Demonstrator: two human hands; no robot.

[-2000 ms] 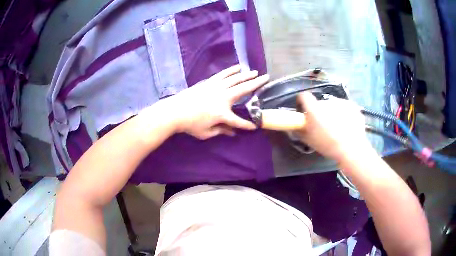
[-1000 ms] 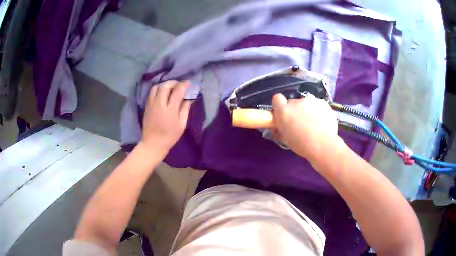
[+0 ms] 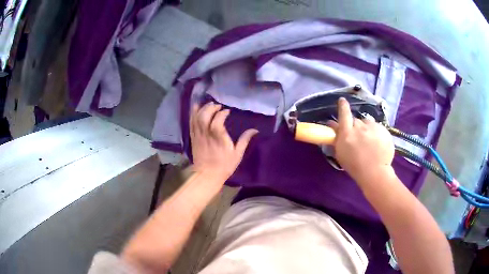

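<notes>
A large purple garment piece (image 3: 300, 155) with pale lilac areas (image 3: 311, 75) lies in front of me, its upper border folded over in a long curved band. A pale strip (image 3: 391, 80) and a purple patch lie on its right part. My right hand (image 3: 363, 140) holds the steam iron (image 3: 327, 107) by its tan handle (image 3: 313, 133); the iron rests over the garment, tip to the left. My left hand (image 3: 214, 142) lies on the garment's left part, fingers spread, near a ragged pale edge; whether its fingertips hold cloth is hard to tell.
The grey-green pressing table (image 3: 429, 27) curves around the garment. More purple and lilac cloth (image 3: 102, 53) hangs at the upper left. A white bench (image 3: 69, 166) stands at lower left. Blue hoses (image 3: 439, 160) with a pink tie (image 3: 453, 187) run right from the iron.
The view has shifted left since the first frame. My left hand has moved from beside the iron to the garment's left part. The pale layer there is now spread differently, with the purple beneath exposed.
</notes>
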